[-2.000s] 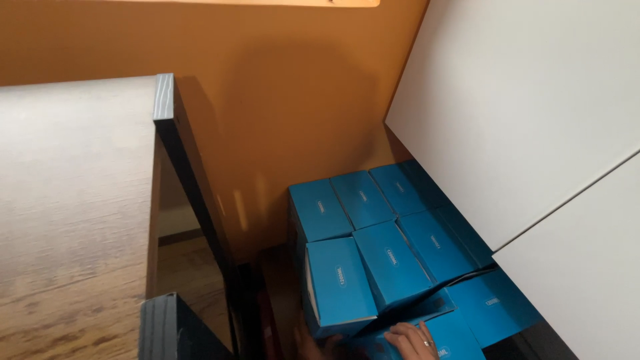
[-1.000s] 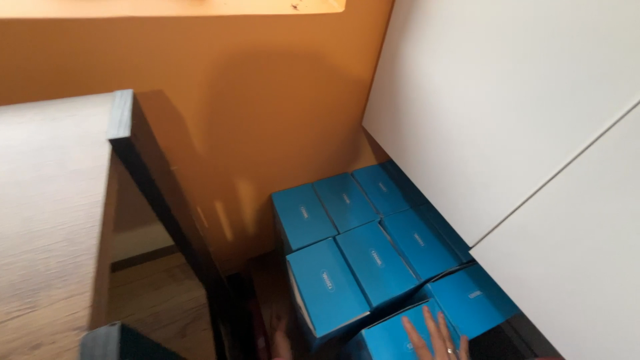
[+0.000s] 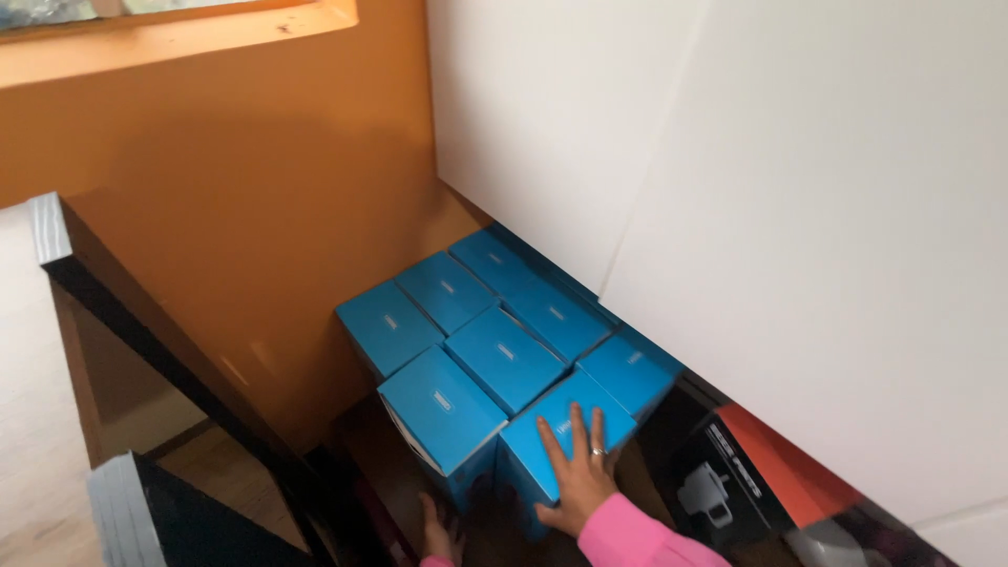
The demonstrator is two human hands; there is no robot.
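Observation:
Several blue cardboard boxes (image 3: 504, 352) stand packed side by side in rows against the orange wall. My right hand (image 3: 581, 472), with a ring on one finger and a pink sleeve, rests spread on the top of the front right blue box (image 3: 555, 417). Low in the shadow, my left hand (image 3: 441, 531) is beside the lower front of the front left blue box (image 3: 442, 405), its fingers apart; whether it touches the box cannot be told. That box has a slightly raised lid edge.
White cabinet panels (image 3: 709, 157) overhang the boxes on the right. A black and orange box (image 3: 732, 472) with a printed picture lies under them. At left stand a wooden tabletop (image 3: 24, 315) and its dark frame (image 3: 165, 370). The orange wall (image 3: 260, 197) closes the back.
Two seconds ago a dark flap or sheet stood by my right hand; it no longer shows. My right hand now lies flat on a box top. The view has swung right.

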